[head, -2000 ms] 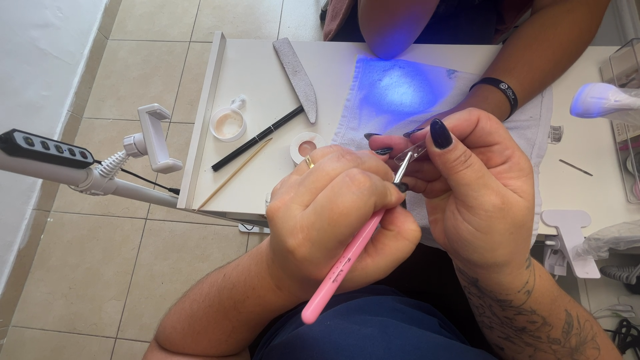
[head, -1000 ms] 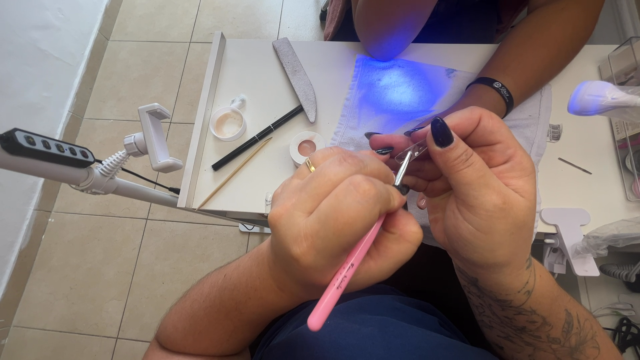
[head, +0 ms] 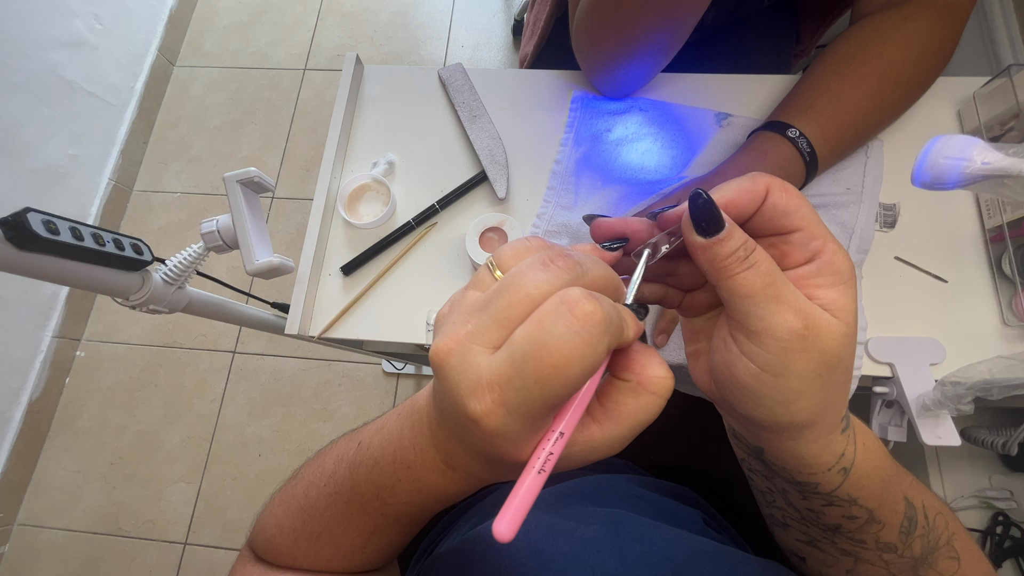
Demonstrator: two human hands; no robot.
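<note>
My left hand (head: 544,344) grips a pink-handled brush (head: 560,448) with a metal ferrule. Its tip meets a clear plastic nail tip or form (head: 659,245). Pinched between the thumb and fingers of my right hand (head: 768,296) is that clear piece, its far end hidden by the thumb. Dark polish covers my right thumbnail. Just behind and below the clear piece are another person's fingers (head: 628,234), partly hidden by my hands; some of their nails are dark. A white towel (head: 832,208) lies under them, lit blue in one patch.
On the white table (head: 400,104) at left lie a grey nail file (head: 478,128), a black pen-like tool (head: 412,224), a wooden stick (head: 376,280) and small round pots (head: 366,200). A lamp head (head: 952,162), clamp (head: 912,384) and clear box (head: 992,120) stand right. A phone holder (head: 252,224) is at left.
The rear end of the pink brush has dropped slightly toward the bottom of the view. Both hands keep their places, with the brush's tip still at the clear piece.
</note>
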